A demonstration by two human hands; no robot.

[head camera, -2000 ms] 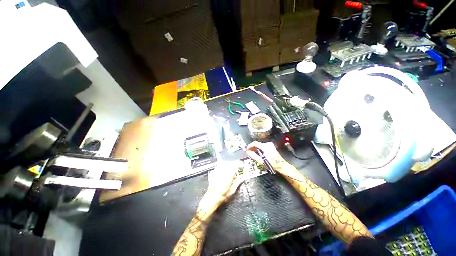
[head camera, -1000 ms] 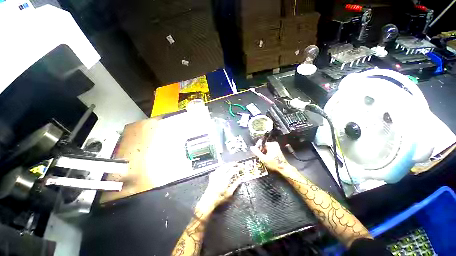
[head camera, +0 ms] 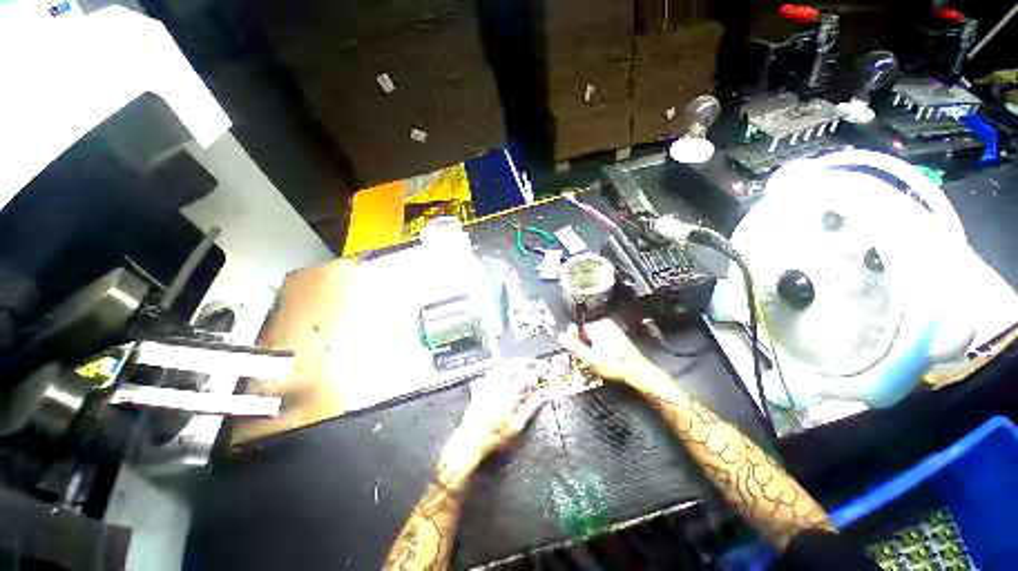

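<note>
A small circuit board panel (head camera: 567, 376) with rows of small parts lies over the black bench mat in front of me. My left hand (head camera: 498, 404) holds its left end. My right hand (head camera: 604, 350) is at its upper right edge and grips a thin dark pen-like tool (head camera: 582, 320), whose upper part stands in front of the round tub (head camera: 587, 279). The tool's tip is too small to make out. Small white parts (head camera: 531, 320) lie left of the tub.
A framed device (head camera: 451, 328) sits on the white sheet (head camera: 385, 318) at left, near twin pale rails (head camera: 212, 399). Green-handled cutters (head camera: 534, 235), a black station (head camera: 666, 273), a white round housing (head camera: 854, 273) and a blue tote (head camera: 949, 482) holding boards stand beyond and right.
The tool in my right hand has swung from pointing down and right across the board to upright near the tub. The station's red light no longer shows. My left hand stays on the board.
</note>
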